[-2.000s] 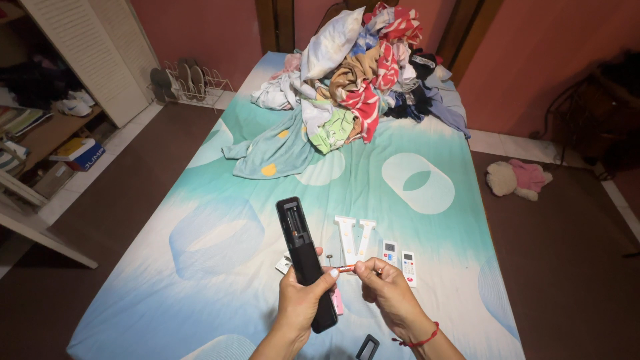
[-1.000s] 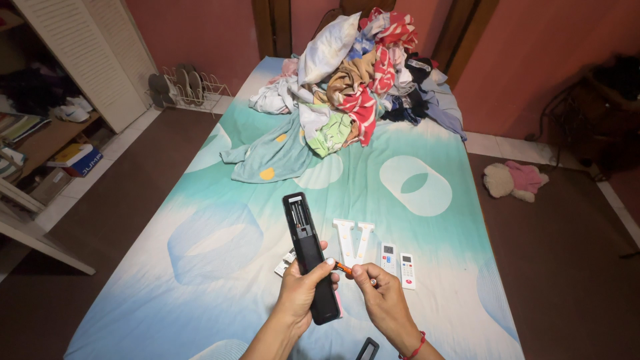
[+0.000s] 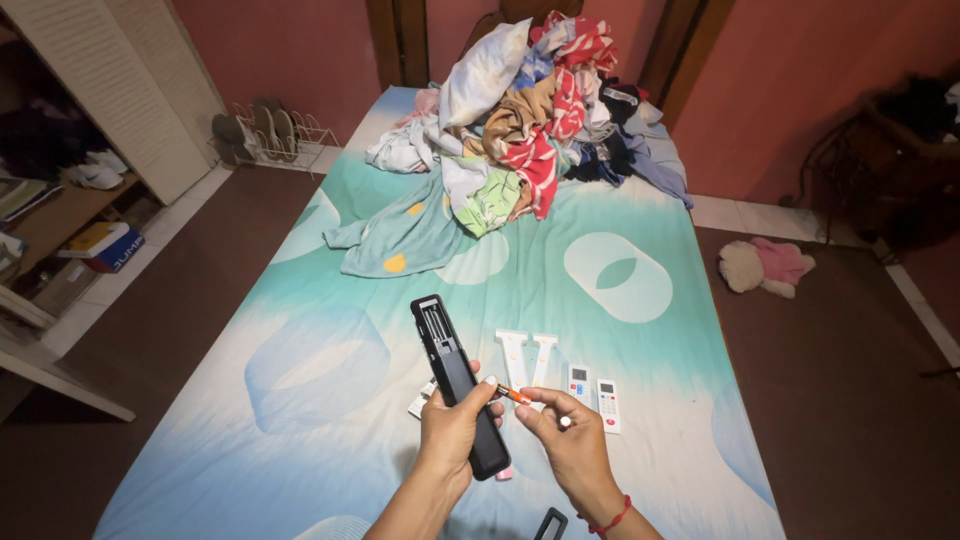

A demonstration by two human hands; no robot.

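My left hand (image 3: 454, 427) grips a long black remote control (image 3: 465, 390), its back facing up and its battery compartment (image 3: 438, 322) uncovered at the far end. Between the thumb and fingers of my right hand (image 3: 570, 435) is an orange and black battery (image 3: 514, 394), beside the remote; its near end meets my left thumb. Past my hands lie a white letter-shaped piece (image 3: 514, 352) and two white remote controls (image 3: 579, 381), (image 3: 609, 405). A black frame-like piece (image 3: 552, 523) rests at the bottom edge. Something pink and some white items are partly hidden under the black remote.
A heap of clothes (image 3: 517, 135) with a white pillow (image 3: 486, 71) lies at the far end of the bed (image 3: 330, 450). On the floor are a wire shoe rack (image 3: 300, 150) with sandals at left and a plush toy (image 3: 765, 266) at right. An open cupboard stands left.
My right hand still holds the battery, now turned so that more of its orange side shows. The black remote stays in my left hand.
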